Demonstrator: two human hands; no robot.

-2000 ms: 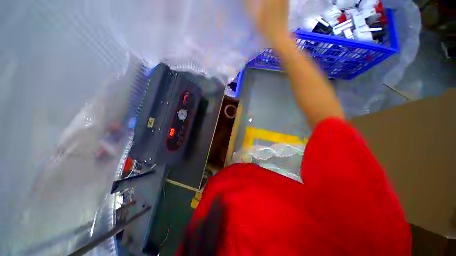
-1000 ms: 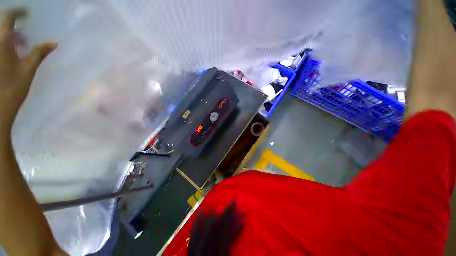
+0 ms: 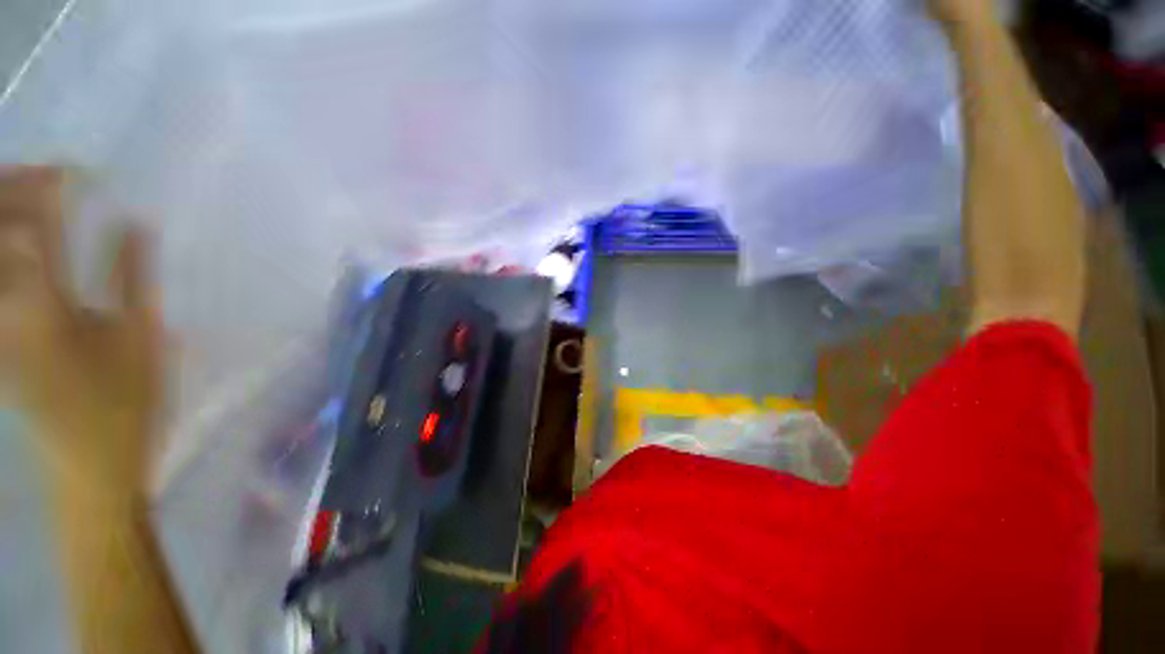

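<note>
A wide sheet of milky air cushion film [image 3: 537, 115] spreads across the top and left of the view. My left hand [image 3: 77, 307] is at the left edge, blurred, against the film, with its thumb and fingers apart. My right forearm [image 3: 1022, 192] reaches up at the upper right; the hand is cut off by the top edge. The dark grey air cushion machine [image 3: 383, 383] lies below the film, and its control panel [image 3: 447, 396] shows lit red digits.
A blue plastic crate [image 3: 658, 230] is partly covered by the film. A narrow brown box [image 3: 556, 434] holds a cardboard core [image 3: 570, 357] beside the machine. Clear film [image 3: 754, 441] lies by a yellow floor line [image 3: 626, 415]. Brown cardboard [image 3: 882, 364] is at the right.
The film now covers most of the crate area. My left hand came into view at the left and is now lower. My right arm has moved to the upper right. The camera view has shifted.
</note>
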